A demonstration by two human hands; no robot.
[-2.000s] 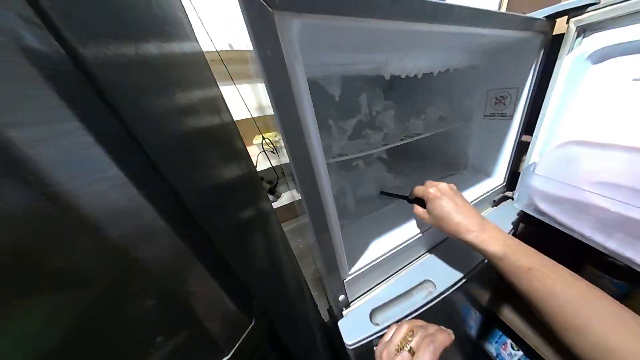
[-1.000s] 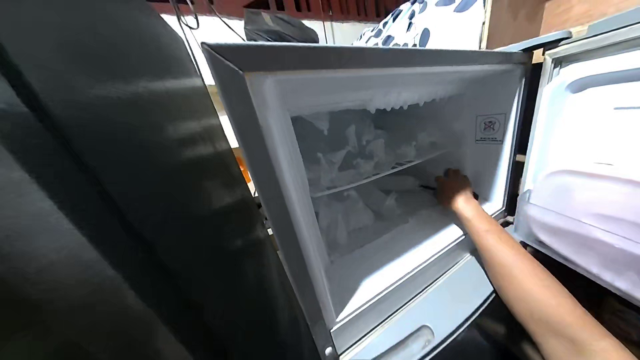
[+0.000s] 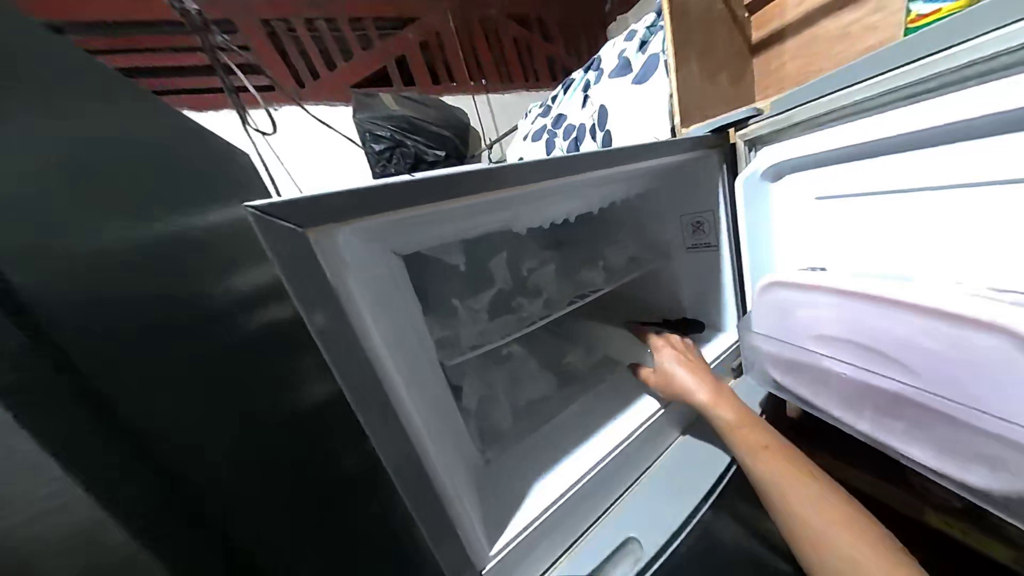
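Note:
My right hand [image 3: 676,370] reaches into the right side of an open freezer compartment [image 3: 364,352], its fingers at a pale, frosty bag [image 3: 612,342] below the wire shelf [image 3: 520,332]. Whether the fingers grip the bag is not clear. Just beyond them, near the right inner wall, lies a thin black tool [image 3: 680,326] with a dark handle. Frosted plastic bags [image 3: 512,280] fill the upper level, and more bags [image 3: 512,384] stand at the lower left. Frost [image 3: 568,216] hangs from the ceiling. My left hand is out of view.
The freezer door [image 3: 880,232] with its pale pink bin [image 3: 888,352] stands open at the right. A dark, glossy panel [image 3: 160,360] rises close on the left. Above are a black plastic bag [image 3: 412,132], leaf-patterned cloth [image 3: 592,96] and hanging cables [image 3: 232,80].
Two seconds ago my right hand held the black tool near the compartment's front; the tool now lies beyond my fingers. My left hand, at the lower door's top edge then, has left view. The view has tilted up.

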